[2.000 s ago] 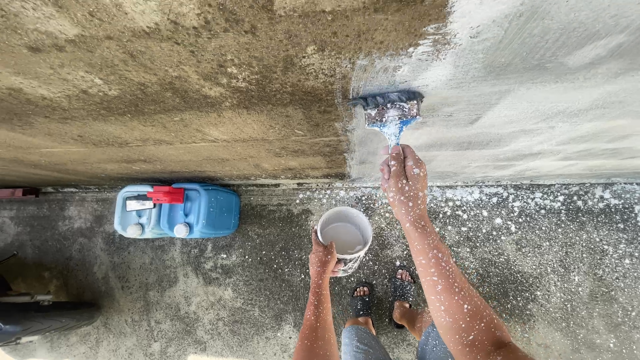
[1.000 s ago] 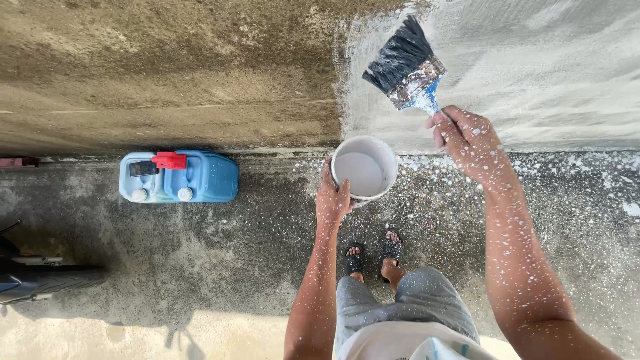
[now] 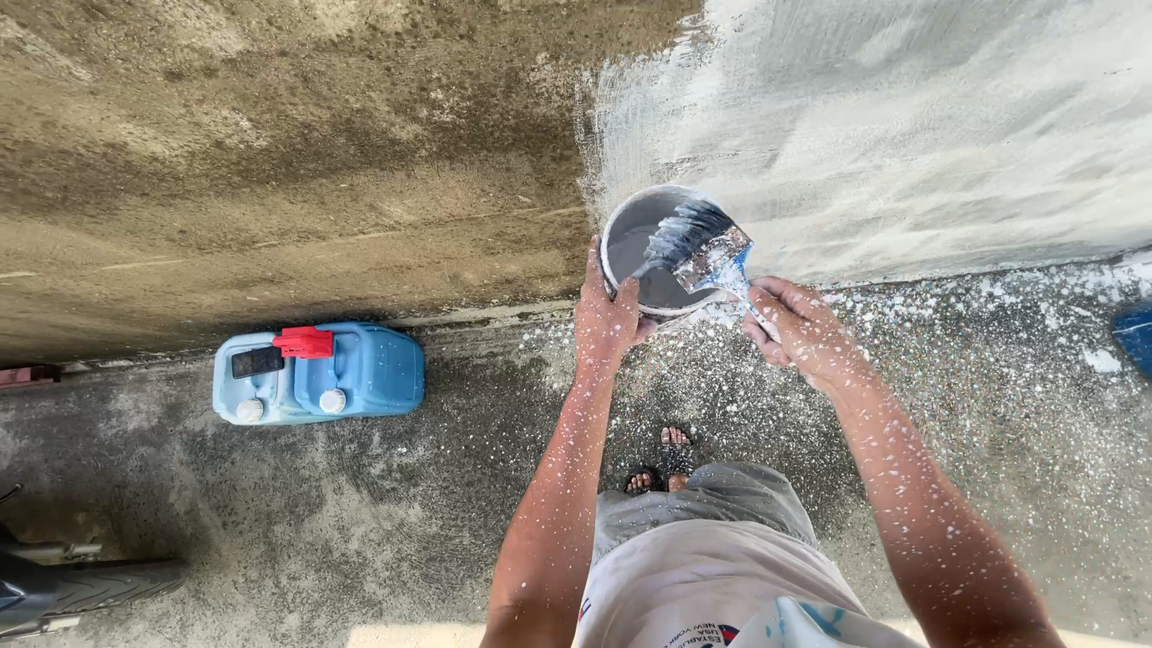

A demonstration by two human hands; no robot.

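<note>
A white bucket (image 3: 630, 236) of greyish-white paint is gripped at its left side by my left hand (image 3: 612, 315), thumb near the rim. My right hand (image 3: 801, 328) holds the handle of a wide paintbrush (image 3: 715, 256), blue-handled and caked with paint. Its dark bristles, coated in wet paint, are over the bucket's opening; whether their tips touch the paint I cannot tell. Behind the bucket rises a concrete wall (image 3: 360, 135), brown and stained on the left, coated white on the right. Paint specks cover both forearms.
Two blue jerrycans (image 3: 378, 369) stand by the wall's foot, with a red object (image 3: 304, 342) and a dark phone-like object (image 3: 257, 362) on top. A tyre (image 3: 117, 583) lies at lower left, a blue object (image 3: 1136, 340) at far right. White splatter dots the concrete floor (image 3: 432, 522).
The brush was against the wall, then raised in front of it; now it is over the bucket. My left hand has lifted the bucket from its lower place.
</note>
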